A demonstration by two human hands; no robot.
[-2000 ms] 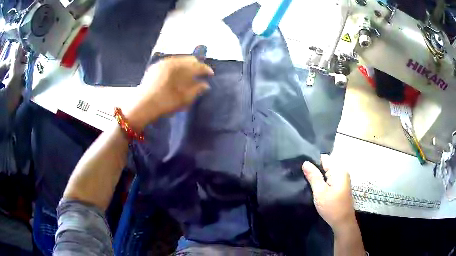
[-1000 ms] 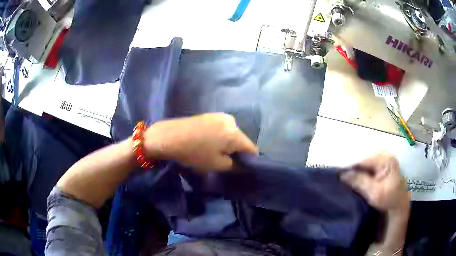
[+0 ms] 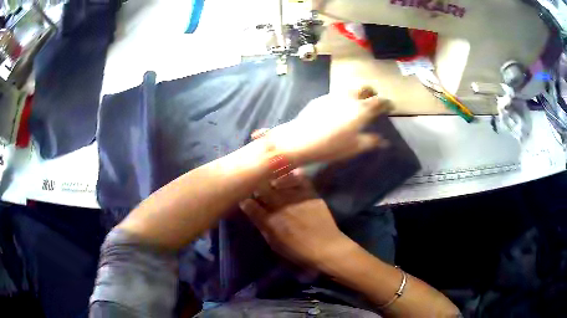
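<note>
Dark, slightly shiny cloth (image 3: 205,102) lies across the front of the machine table, its back edge at the presser foot (image 3: 282,64), and hangs over my lap. My left hand (image 3: 339,127) is blurred, reaching right over a dark cloth flap (image 3: 379,171); its thumb and fingers look apart, but whether it pinches the flap is unclear. My right hand (image 3: 295,217) lies palm down on the cloth under my left forearm, fingers spread and partly hidden. My arms cross.
The machine bed (image 3: 357,84) holds a red and black pouch (image 3: 391,42) and slim green and yellow tools (image 3: 457,105). Another dark cloth piece (image 3: 71,81) lies left. A blue strip (image 3: 194,15) is at the top. A printed ruler (image 3: 472,172) runs along the front edge.
My left hand has moved right and up, across my right arm. My right hand has moved left, off the cloth edge it held. The view has shifted right. The bunched cloth is now a flap at right.
</note>
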